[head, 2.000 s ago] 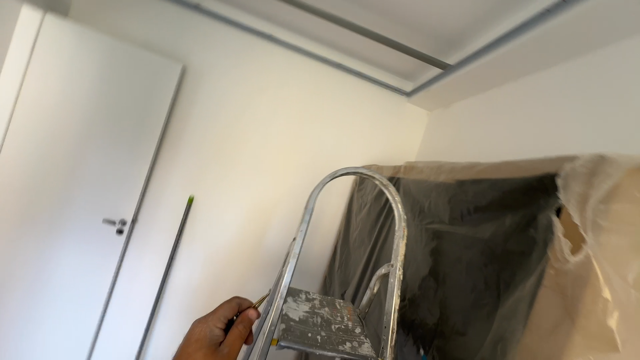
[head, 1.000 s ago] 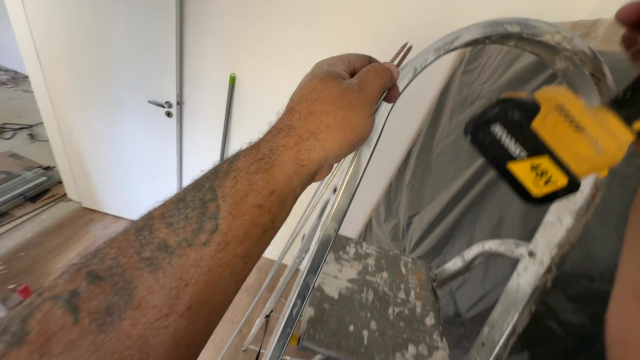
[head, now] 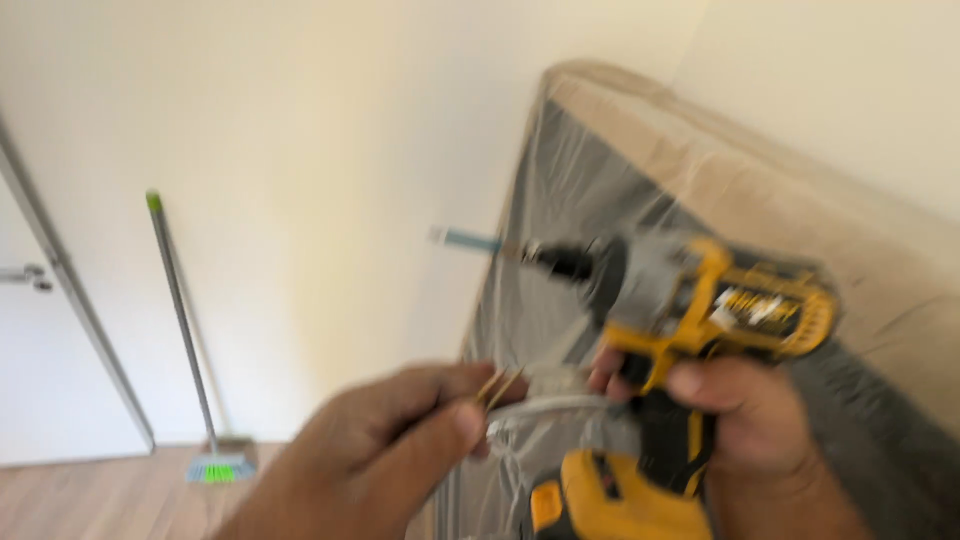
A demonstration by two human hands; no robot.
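Between the thumb and fingers of my left hand (head: 397, 435) are a couple of thin brass-coloured screws (head: 499, 386), tips pointing up. My right hand (head: 739, 412) grips a yellow and black cordless drill (head: 675, 300) by its handle, with fingers near the trigger. The drill's chuck faces left and carries a long bit with a blue-green section (head: 472, 241). The battery hangs at the bottom of the view. Behind both hands shows the curved top rail of an aluminium stepladder (head: 555, 405), blurred and partly covered.
A tall item wrapped in clear plastic sheeting (head: 555, 187) stands at the right against the wall. A broom with a grey handle (head: 180, 300) leans on the white wall, its head on the wood floor (head: 90, 495). A white door (head: 60, 375) is at the far left.
The drill, partly seen at the right edge a second ago, is now in the middle right in my right hand. My left hand has come beside it, still with the screws. The view has shifted.
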